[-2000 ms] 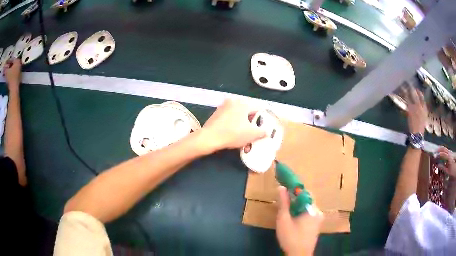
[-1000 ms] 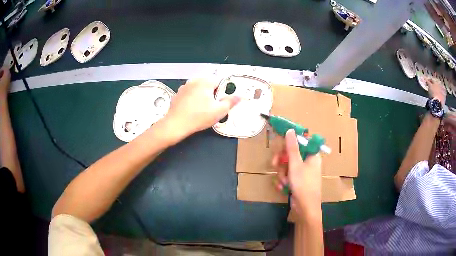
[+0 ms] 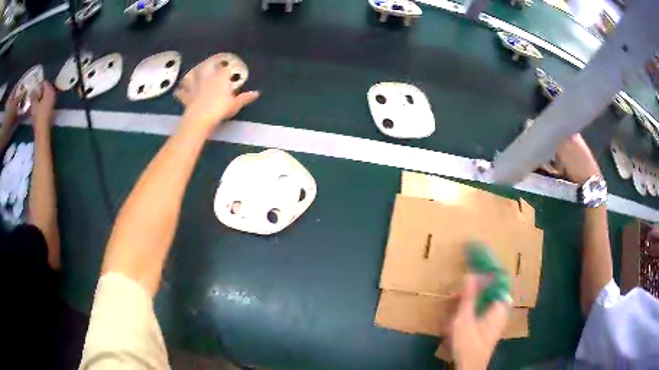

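My left hand (image 3: 211, 92) is over the belt with its thumb spread out, on top of a cream-white cover (image 3: 233, 66) that it partly hides. My right hand (image 3: 477, 325) holds the green glue gun (image 3: 488, 278) over the brown cardboard sheet (image 3: 462, 246); the gun is blurred. A small stack of white covers (image 3: 260, 189) lies on the green bench between my arms. Another holed cover (image 3: 401, 108) lies alone on the belt.
More covers (image 3: 153, 75) lie in a row on the belt at left. A pale metal rail (image 3: 325, 143) with a slanting grey post (image 3: 571, 94) divides bench and belt. Neighbours' hands work at both sides. Wired half-assemblies (image 3: 519, 45) stand farther back. A black cord hangs at left.
My left hand has moved from above the bench to the belt at upper left, and the cover it held now lies there. The gun has moved away, lower right.
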